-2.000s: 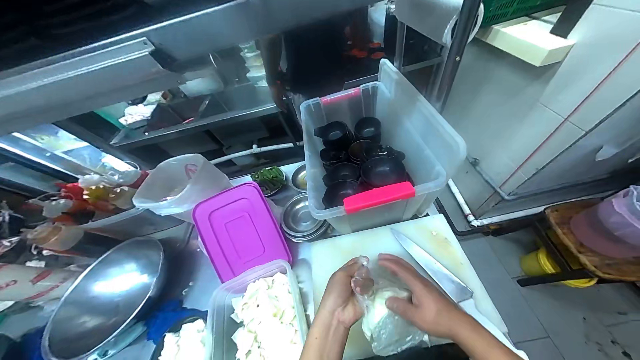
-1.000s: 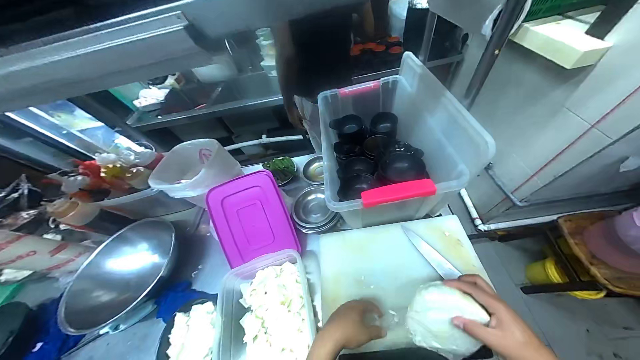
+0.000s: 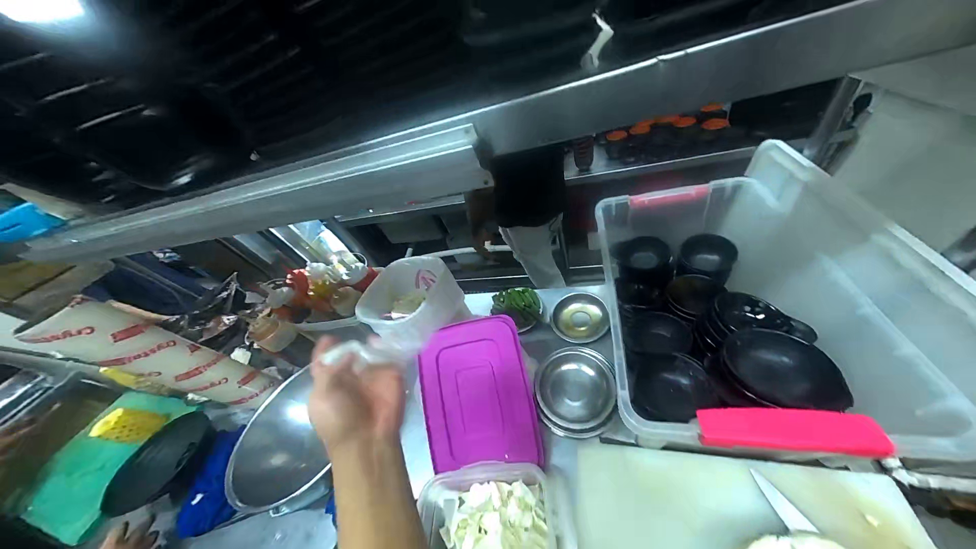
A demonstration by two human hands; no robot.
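Observation:
My left hand (image 3: 354,396), blurred, is raised over the steel bowl's rim and beside the bag-lined white container (image 3: 415,301). Crumpled clear plastic film (image 3: 354,352) is at its fingers and appears held. My right hand is out of view. At the bottom edge, the top of a pale cabbage (image 3: 793,541) shows on the white cutting board (image 3: 648,496), by the blade of a knife (image 3: 781,499). Cut cabbage pieces (image 3: 496,518) fill a clear tub left of the board. Behind that tub lies a purple lid (image 3: 480,393).
A large steel bowl (image 3: 278,450) stands left of my arm. A clear bin (image 3: 862,305) of black bowls stands behind the board, beside stacked steel bowls (image 3: 576,389) and chopped greens (image 3: 517,301). A metal shelf edge (image 3: 305,187) crosses overhead. Another person's hand (image 3: 130,536) shows lower left; a person stands beyond.
My left hand has moved from the board to the left, up to the bag-lined container. My right hand, on the cabbage one second ago, has left the view. The view has swung left.

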